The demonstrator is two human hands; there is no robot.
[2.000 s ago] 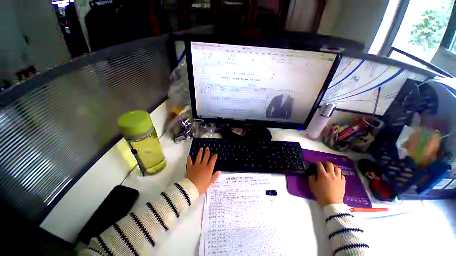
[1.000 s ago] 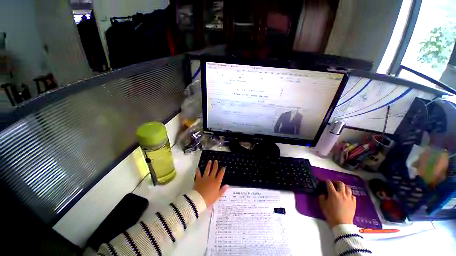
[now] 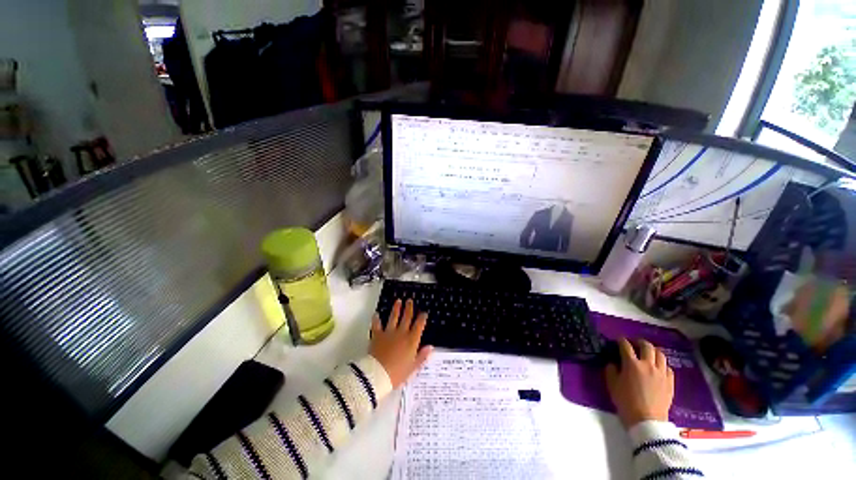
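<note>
My left hand (image 3: 401, 343) rests with fingers spread on the left end of the black keyboard (image 3: 488, 319). My right hand (image 3: 640, 381) lies over the small dark mouse (image 3: 608, 352), which it mostly hides, on the purple mouse pad (image 3: 690, 380). Printed sheets (image 3: 469, 422) lie below the keyboard, with a small dark block (image 3: 529, 395) on their upper right. The monitor (image 3: 516, 187) shows a white document page with a dark jacket picture.
A green-lidded bottle (image 3: 302, 286) and a flat black case (image 3: 228, 410) stand and lie at left. A pale flask (image 3: 626, 260), a pen holder (image 3: 690, 284), a red-and-black item (image 3: 737, 377), a red pen (image 3: 717, 434) and a blue file rack (image 3: 784, 328) are at right.
The camera view has tilted up and shifted, so the desk things sit lower and further right in the picture. Both hands keep their places on the keyboard and mouse.
</note>
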